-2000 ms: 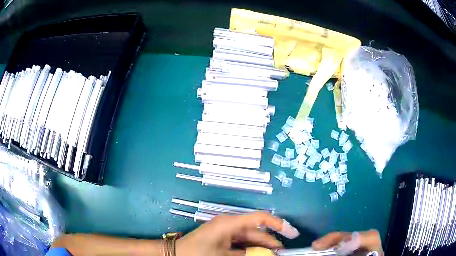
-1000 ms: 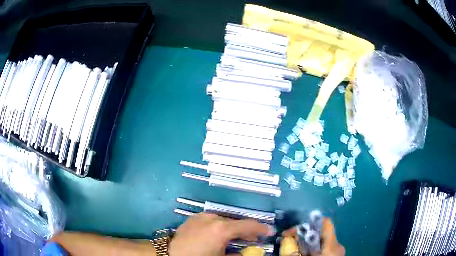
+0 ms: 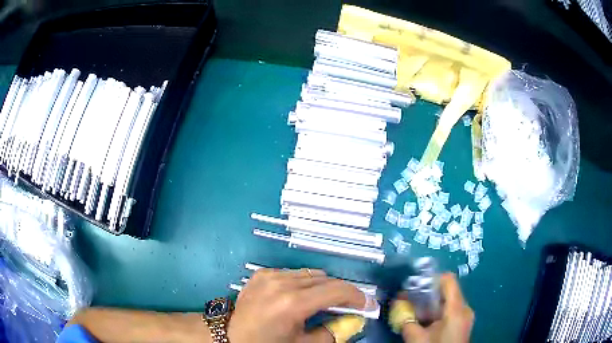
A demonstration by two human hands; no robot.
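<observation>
Silver-white metal tubes (image 3: 335,177) lie stacked in a column at the centre; two near its lower end have thin rods sticking out left. My left hand (image 3: 288,305), with a watch and a yellow finger cot, is at the bottom centre. It grips a tube (image 3: 352,309) and covers part of two tube-and-rod assemblies whose thin stems show at its left. My right hand (image 3: 436,315), also with a yellow cot, holds several tubes (image 3: 423,288) with their ends facing up; they are blurred. Small clear plastic pieces (image 3: 439,218) lie scattered right of the column.
A black tray (image 3: 154,167) of tubes is at the left, above a plastic-wrapped bundle (image 3: 40,254). A yellow packet (image 3: 429,50) and a clear bag of white parts (image 3: 527,147) lie at the upper right. Another black tray (image 3: 537,301) of slim pieces is at the lower right.
Both hands first met around a tube at the bottom; my right hand now holds several tubes upright beside my left hand. The whole view has shifted, moving the bench things rightward.
</observation>
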